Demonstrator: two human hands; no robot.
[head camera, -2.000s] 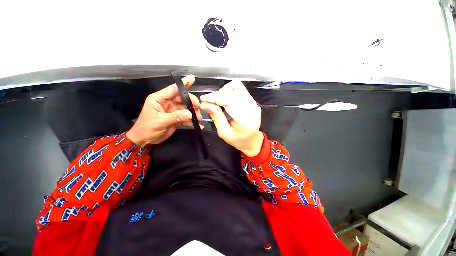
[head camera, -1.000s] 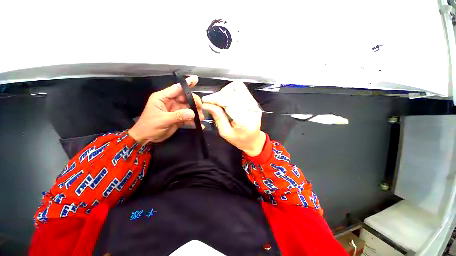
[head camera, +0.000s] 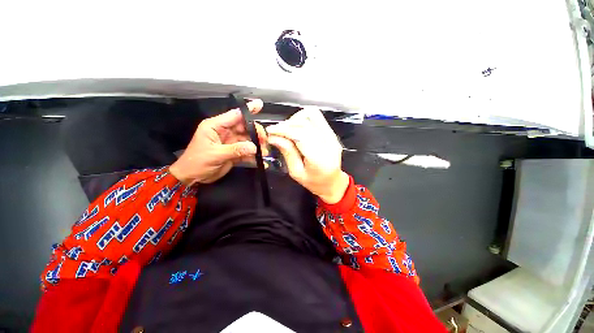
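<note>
A long thin black strip (head camera: 262, 179) stands lengthwise in front of the dark apron, its top end near the table edge. My left hand (head camera: 215, 147) holds it between thumb and fingers. My right hand (head camera: 309, 155) pinches a very thin brush like a pen, its tip side close to the strip. The brush's wide pale far end (head camera: 423, 160) sticks out to the right. The exact brush tip is hidden or too small to tell. A small round paint pot (head camera: 290, 51) with black contents stands on the white table.
The white table (head camera: 163, 45) spans the top, with its edge just beyond my hands. Dark specks (head camera: 488, 71) mark its right part. A grey panel (head camera: 553, 214) and a white-topped box (head camera: 521, 296) stand at the lower right.
The view has shifted slightly, so the pot sits a little lower and further right. The brush's far end has swung a little downward. Both hands keep their holds.
</note>
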